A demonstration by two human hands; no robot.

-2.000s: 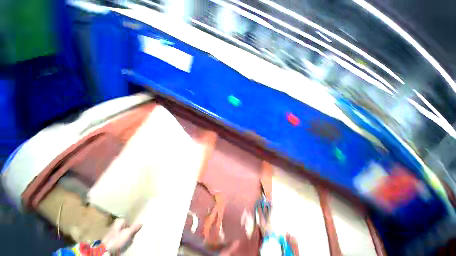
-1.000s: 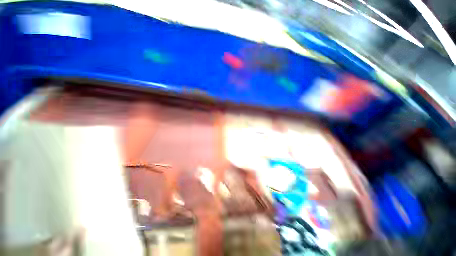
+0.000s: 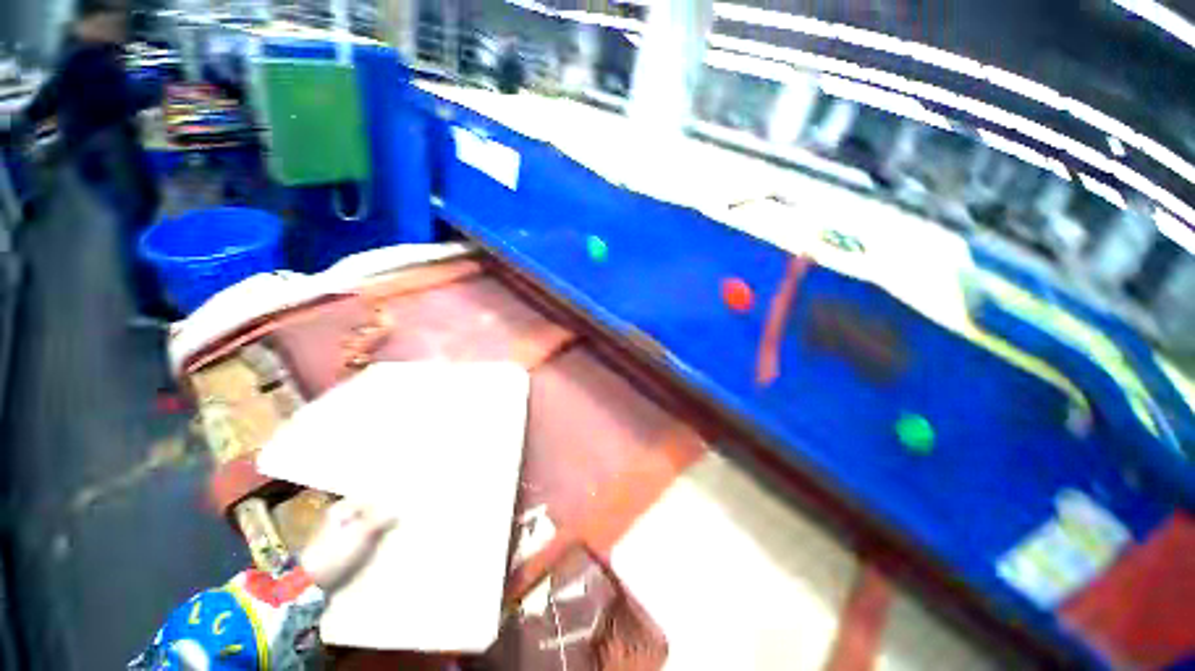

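My left hand (image 3: 343,544), below a blue, red and white patterned sleeve, is at the lower left. It holds a cream panel (image 3: 426,485) by its near left edge, over the press bed. The fingers are slightly blurred. My right hand is out of the picture. Terracotta-brown offcut strips (image 3: 636,492) lie across the reddish-brown press bed (image 3: 459,315). More pale sheet material (image 3: 747,557) lies at the lower right.
The blue press beam (image 3: 655,275) with green and red buttons runs diagonally behind the bed. A brown strip (image 3: 782,321) hangs over it. A round blue tub (image 3: 214,249) stands at the upper left. A person in dark clothes (image 3: 105,131) stands beyond it.
The view has swung left, bringing the tub and person into view. The teal-patterned right sleeve has left the picture. The cream panel and my left hand show more clearly.
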